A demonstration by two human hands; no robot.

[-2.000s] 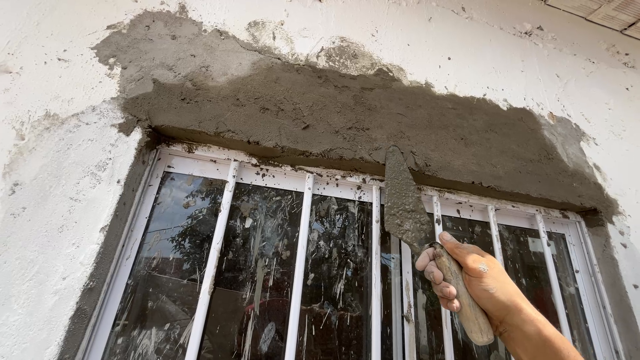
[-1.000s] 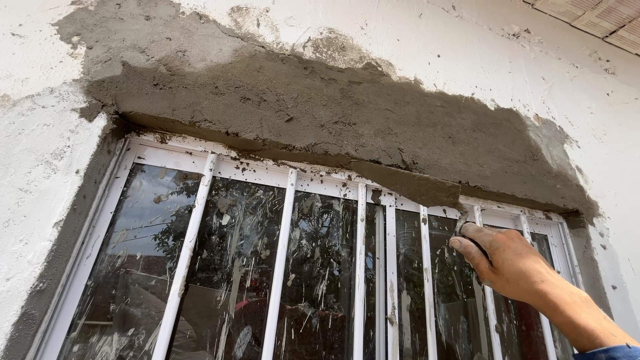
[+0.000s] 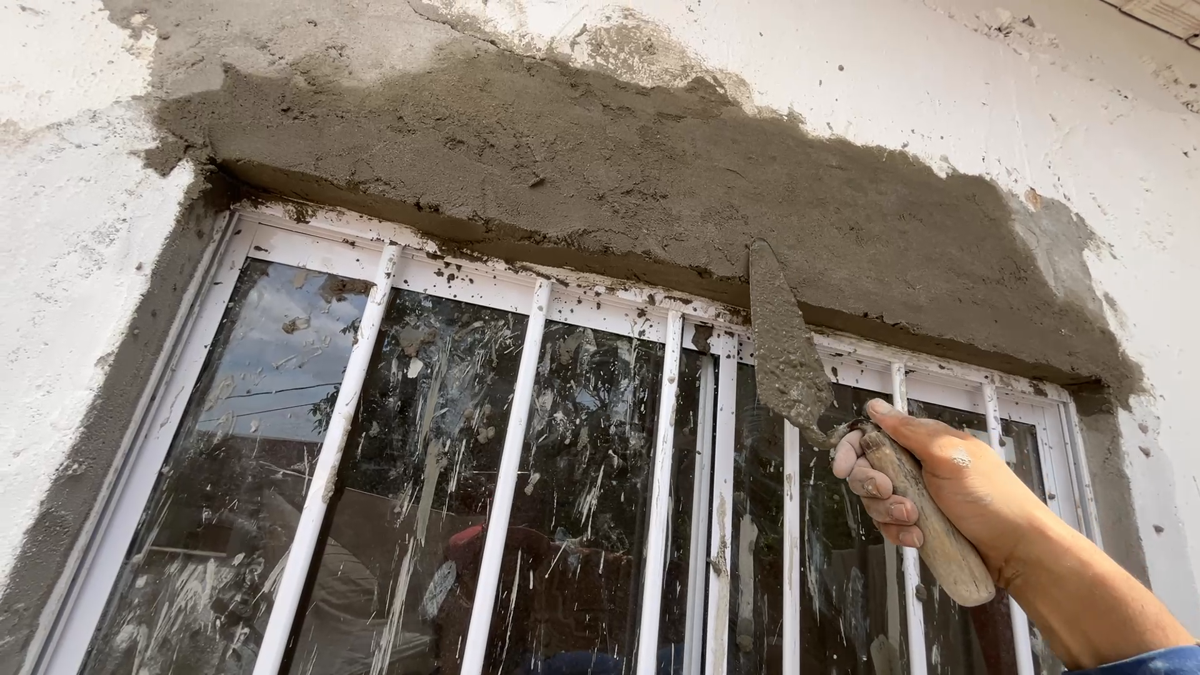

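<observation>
My right hand (image 3: 923,487) grips the wooden handle of a pointed masonry trowel (image 3: 786,352). The blade is coated with wet mortar and points upward, its tip at the lower edge of the fresh mortar band (image 3: 581,178) above the window. That band is dark grey and rough, with a few small lumps on its face. Its underside forms a ledge over the white window frame (image 3: 459,281), which is spotted with mortar. My left hand is not in view.
White vertical bars (image 3: 506,469) stand before the splattered window glass (image 3: 591,431). A grey mortar strip (image 3: 122,403) runs down the left side of the opening. White painted wall (image 3: 937,84) surrounds the patch, and part of a roof edge (image 3: 1167,14) shows at the upper right.
One second ago the trowel blade lay nearly flat along the ledge's underside, with my right hand farther right. Now the blade points upward, its mortared face toward the view.
</observation>
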